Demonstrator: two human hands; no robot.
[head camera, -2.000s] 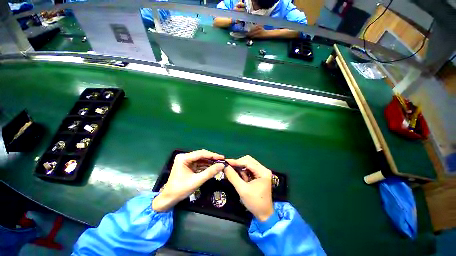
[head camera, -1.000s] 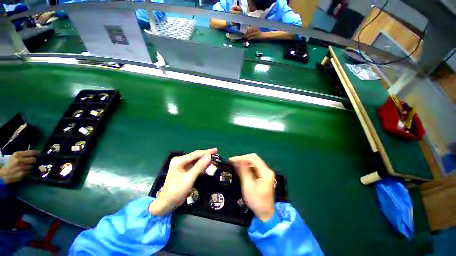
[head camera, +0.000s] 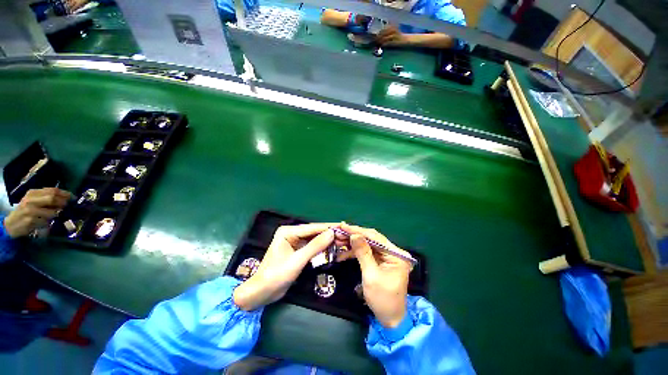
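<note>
The black compartment tray (head camera: 300, 294) lies under my hands, with round shiny pieces such as one watch movement (head camera: 325, 285) in its pockets. My left hand (head camera: 282, 265) is over the tray's middle, its fingertips pinching a small round piece (head camera: 322, 258), partly hidden by the fingers. My right hand (head camera: 383, 282) holds a slim pen-like tool (head camera: 392, 251), its tip end at the left fingertips and its rear end pointing right. The exact contact between tool and piece is too small to tell.
A second black tray (head camera: 126, 172) with round pieces stands at left. Another person's hand (head camera: 40, 207) is beside it, near a small black open box (head camera: 31, 173). A wood-edged shelf with a red bin (head camera: 606, 183) is at right, a blue bag (head camera: 587, 307) below. Upright sheets stand in front.
The slim tool now shows in my right hand, which has closed in on my left fingertips. The other person's hand appeared at left and has moved up along the second tray. The view has shifted slightly.
</note>
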